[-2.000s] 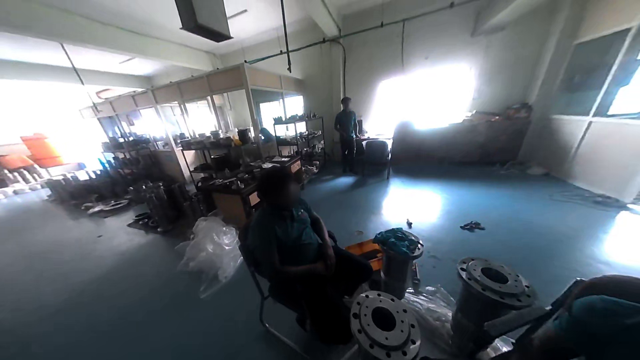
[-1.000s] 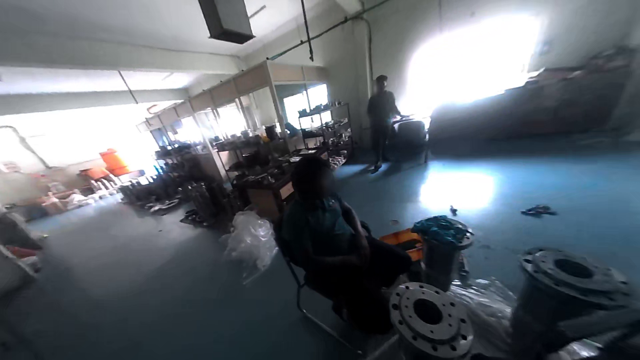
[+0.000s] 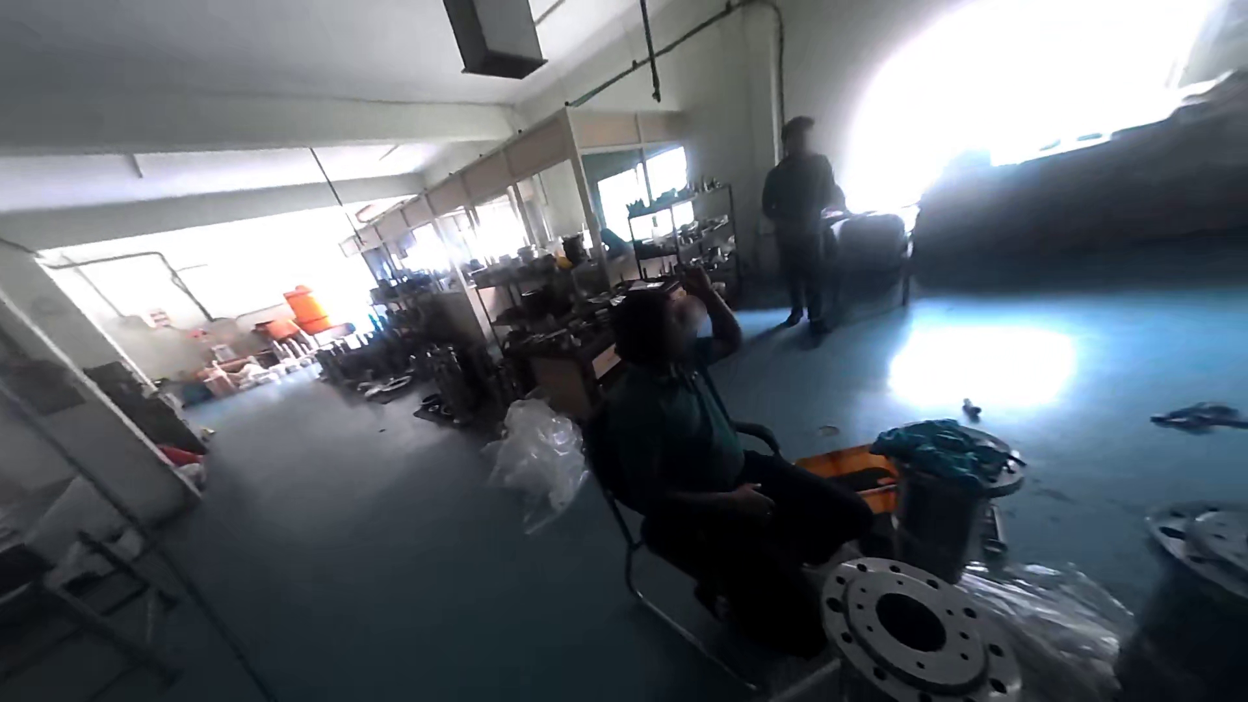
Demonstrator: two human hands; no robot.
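Note:
Neither my left hand nor my right hand shows in the head view. Nearest to me, at the bottom right, stands a flanged metal cylinder [image 3: 916, 629] with a ring of bolt holes. Behind it a second flanged cylinder [image 3: 941, 526] carries a crumpled teal cloth [image 3: 941, 450] on its top. A third flanged part [image 3: 1204, 536] is cut off by the right edge. Clear plastic sheeting [image 3: 1048, 614] lies between these parts. An orange crate [image 3: 848, 468] sits on the floor behind the seated person's knees.
A person [image 3: 682, 439] sits on a metal-framed chair [image 3: 634, 575], one hand raised near the head. Another person [image 3: 799, 224] stands by the far wall. A plastic bag [image 3: 541, 453], shelving [image 3: 682, 229] and rows of metal parts [image 3: 444, 380] stand left of centre. A metal frame [image 3: 107, 595] is at the lower left.
The view has swung to the left. The seated person has raised a hand from the lap to the head. More of the left side of the room shows, including the metal frame.

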